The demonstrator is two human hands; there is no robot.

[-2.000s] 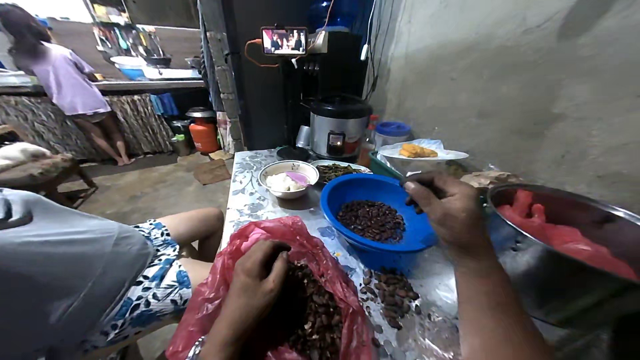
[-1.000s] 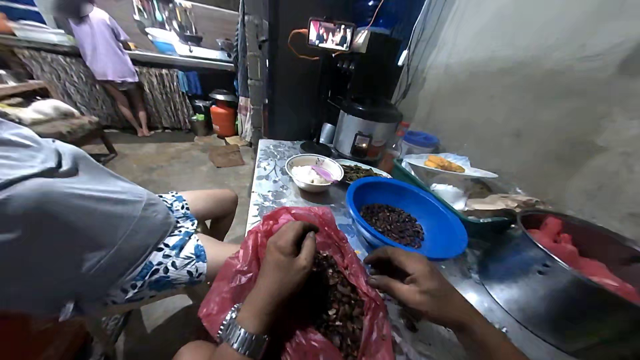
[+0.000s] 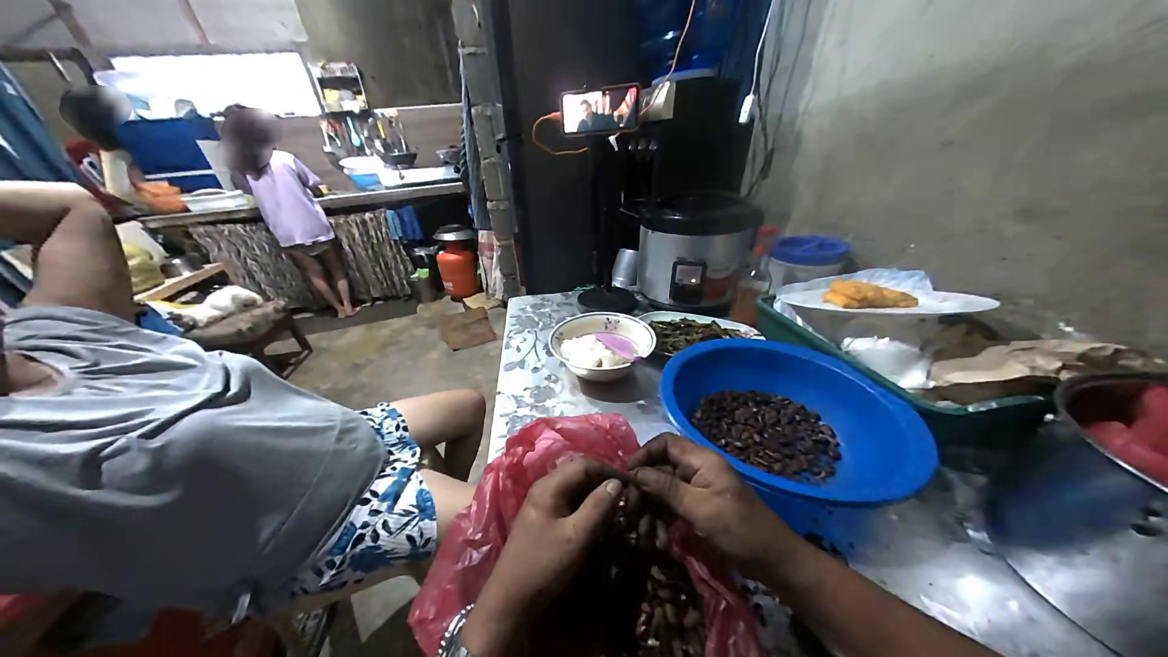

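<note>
A red plastic bag (image 3: 474,557) lies open at the bottom centre, with brown beans (image 3: 671,607) inside that look like cacao beans. Over its mouth, my left hand (image 3: 566,520) and my right hand (image 3: 707,502) meet at the fingertips. Both pinch something small and dark, probably a bean, mostly hidden by the fingers. A metal watch is on my left wrist. Just beyond my right hand stands a blue plastic basin (image 3: 876,438) holding dark beans (image 3: 766,433).
Behind the basin are a bowl of rice (image 3: 598,351), a plate of greens (image 3: 693,333) and a rice cooker (image 3: 693,255). A green tray (image 3: 967,415) and a metal pot (image 3: 1077,520) stand right. A person in grey (image 3: 182,456) sits close left; others are at the far counter.
My right hand has moved from over the blue basin to the bag and now meets my left hand. The seated person's raised arm has come into view. The view has shifted.
</note>
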